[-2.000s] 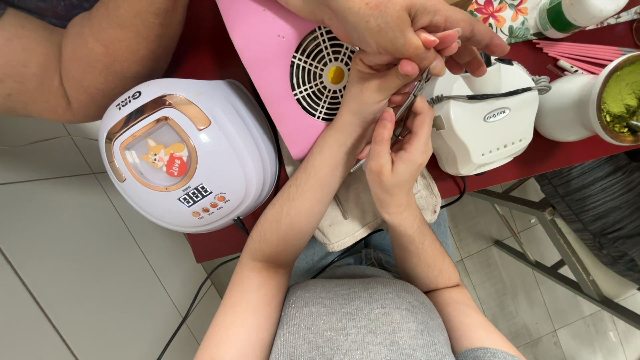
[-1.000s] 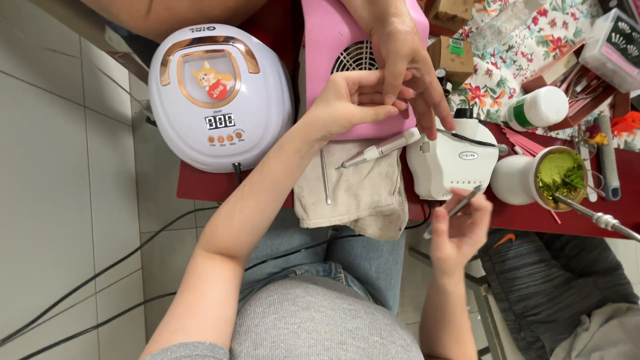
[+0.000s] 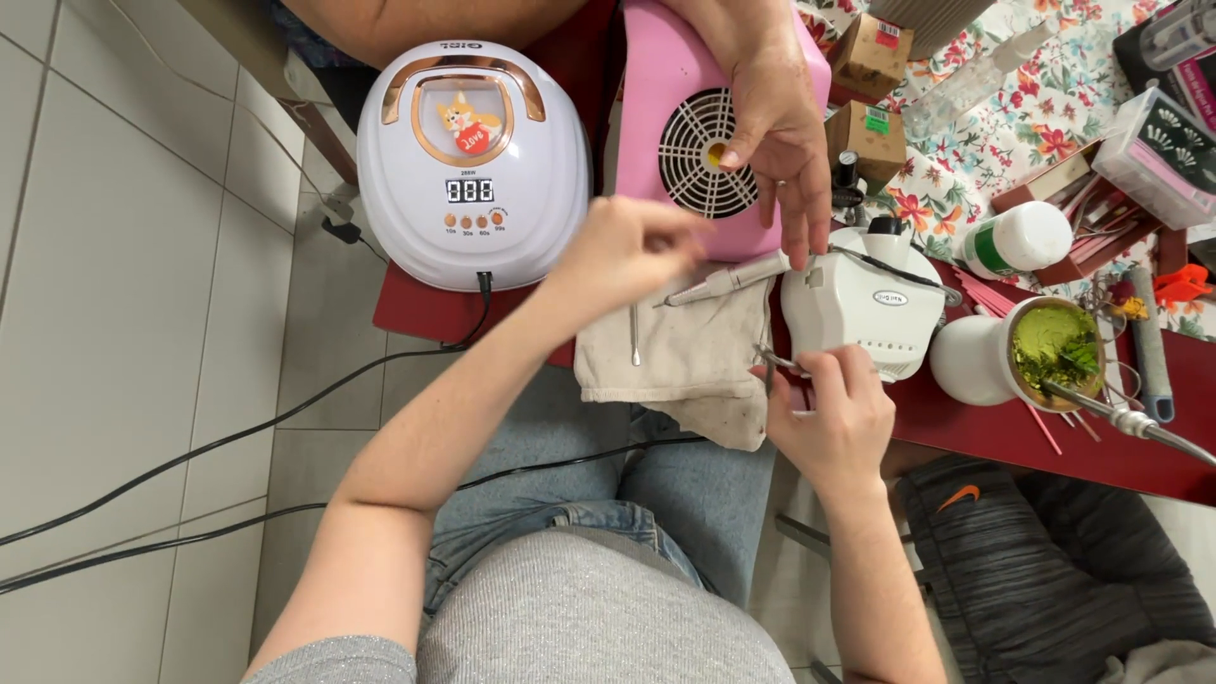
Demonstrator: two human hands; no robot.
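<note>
My left hand (image 3: 632, 252), blurred, is in front of the near edge of the pink nail dust collector (image 3: 646, 123) and appears to hold nothing. My right hand (image 3: 841, 413) grips small metal nippers (image 3: 781, 359), their tip over the beige cloth (image 3: 608, 366). On that cloth lie a metal cuticle pusher (image 3: 636, 332) and the pen-like handpiece (image 3: 727, 282) of a nail drill. The other person's hand (image 3: 784, 142) hangs relaxed over the collector's round fan grille, fingers toward me. Just right of it stands the white nail drill unit (image 3: 869, 313).
A white nail lamp (image 3: 475, 142) stands on the left, its black cable (image 3: 323, 385) trailing left. At right are a mate cup (image 3: 978, 356) with a metal straw, a white bottle (image 3: 1021, 237), small cardboard boxes (image 3: 866, 138) and a clear plastic box (image 3: 1154, 157).
My left hand has come away from the other person's hand, which it touched in both earlier frames. My right hand has moved from that hand out to the right, and now stands by the cloth.
</note>
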